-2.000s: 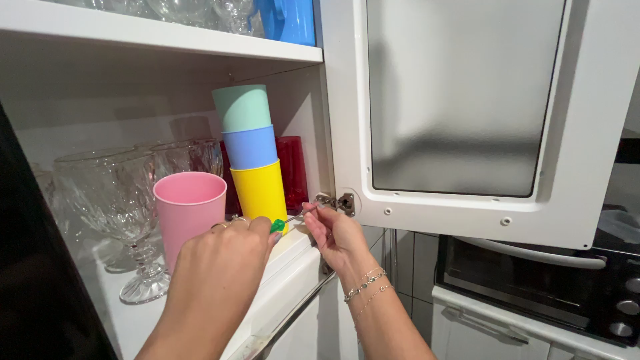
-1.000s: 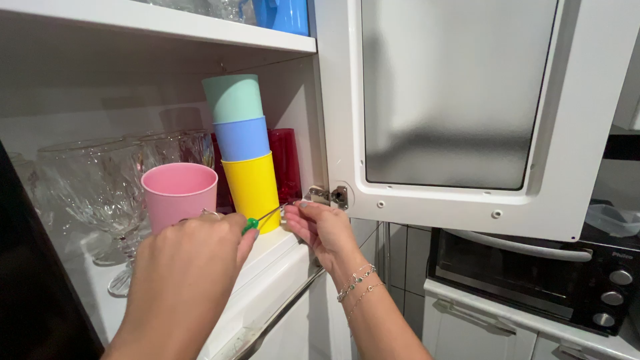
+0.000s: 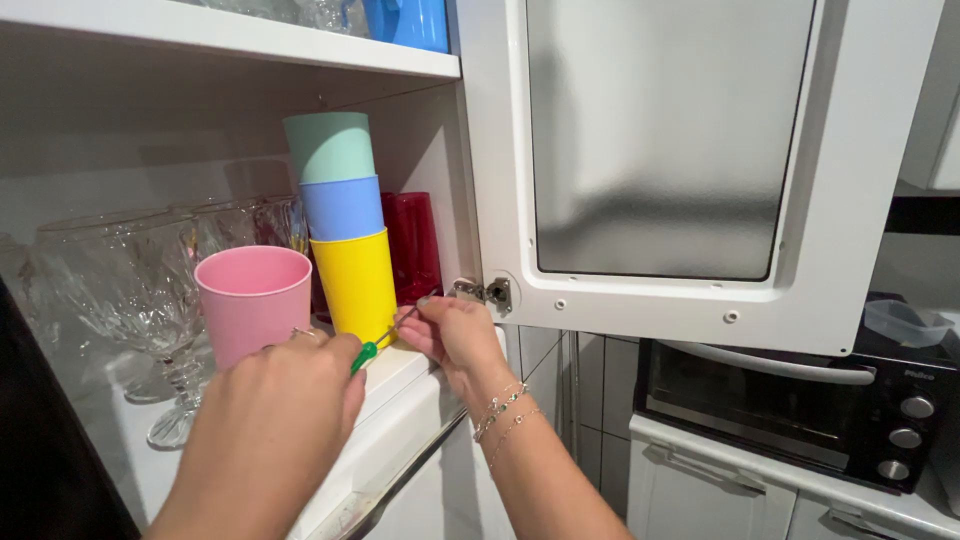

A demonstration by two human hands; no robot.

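Note:
My left hand grips the green handle of a screwdriver, whose thin metal shaft points up and right toward the cabinet's side wall. My right hand, with bracelets at the wrist, has its thumb and fingers pinched around the shaft near the tip; the tip itself is hard to make out. Just beyond the fingertips is a metal concealed hinge, joining the side wall to the open white cabinet door with its frosted glass pane. Whether the tip touches a screw cannot be seen.
A pink plastic cup stands beside my left hand. Behind it rise a yellow cup, a blue one and a green one, stacked. Glass goblets are at left, red glasses behind. A toaster oven sits lower right.
Both hands stay at the hinge with the screwdriver. Its handle has drawn slightly away from the hinge since the first frame, showing more of the shaft.

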